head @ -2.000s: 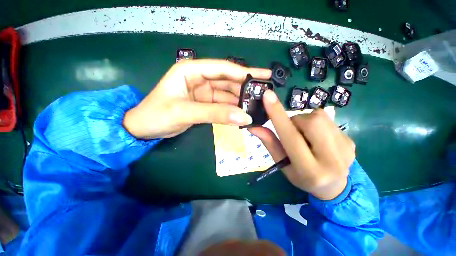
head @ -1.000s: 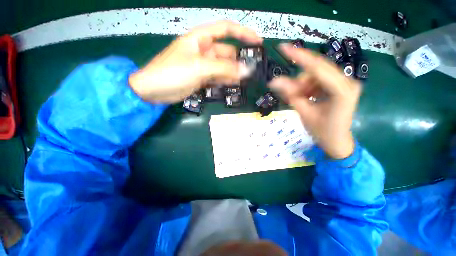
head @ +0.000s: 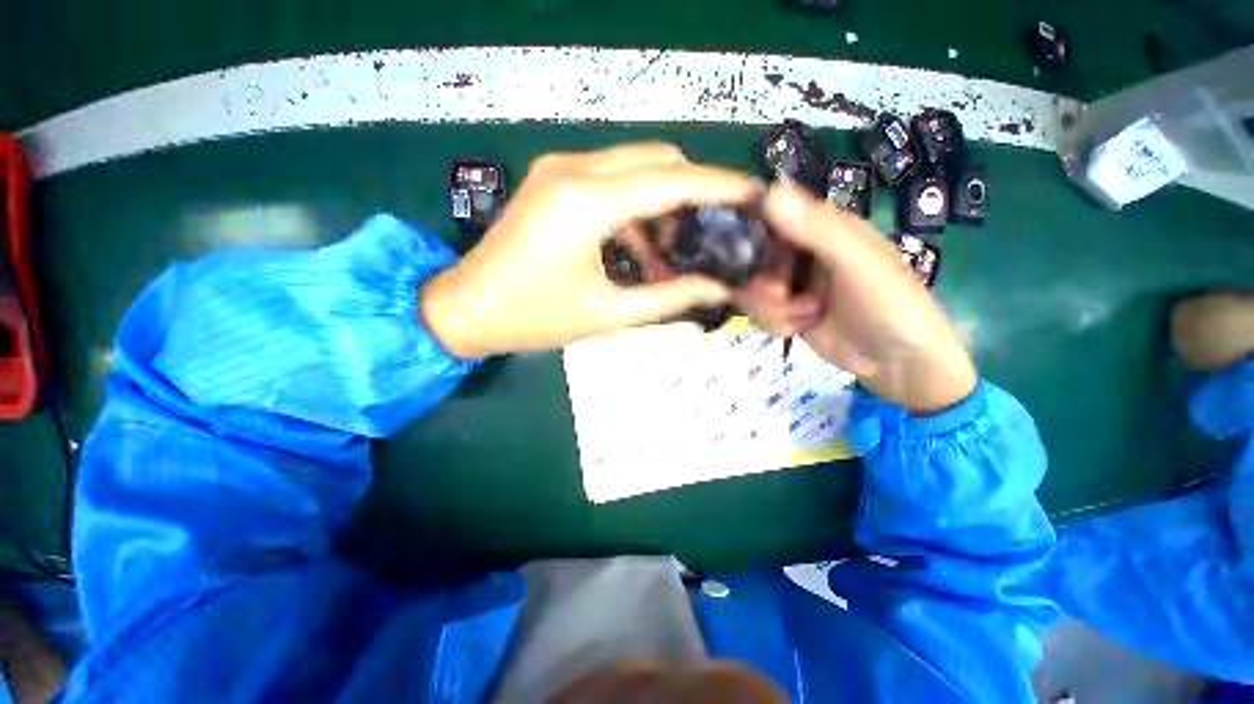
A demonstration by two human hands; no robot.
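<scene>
My left hand [head: 564,255] is curled around small black electronic units [head: 722,241] above the far edge of the adhesive sheet; the units are blurred and I cannot tell how many. My right hand [head: 866,296] meets them from the right, its fingers touching or around the same cluster. A thin dark tip shows below the right fingers; I cannot tell what it is. The white adhesive sheet [head: 688,413] with a yellow edge and small blue marks lies on the green surface, partly under my right hand and sleeve.
A waiting unit [head: 477,194] lies beyond my left hand. Several waiting units [head: 928,202] cluster beyond my right hand. A worn white strip [head: 413,90] crosses behind them. A red tray [head: 17,303] stands at left, a clear bin with a white label [head: 1136,161] at right. Another person's hand [head: 1213,332] shows at right.
The unit held over the sheet two seconds ago has left that pose. My hands moved up and apart, and are now together lower down around blurred units. Another person's hand has appeared at right.
</scene>
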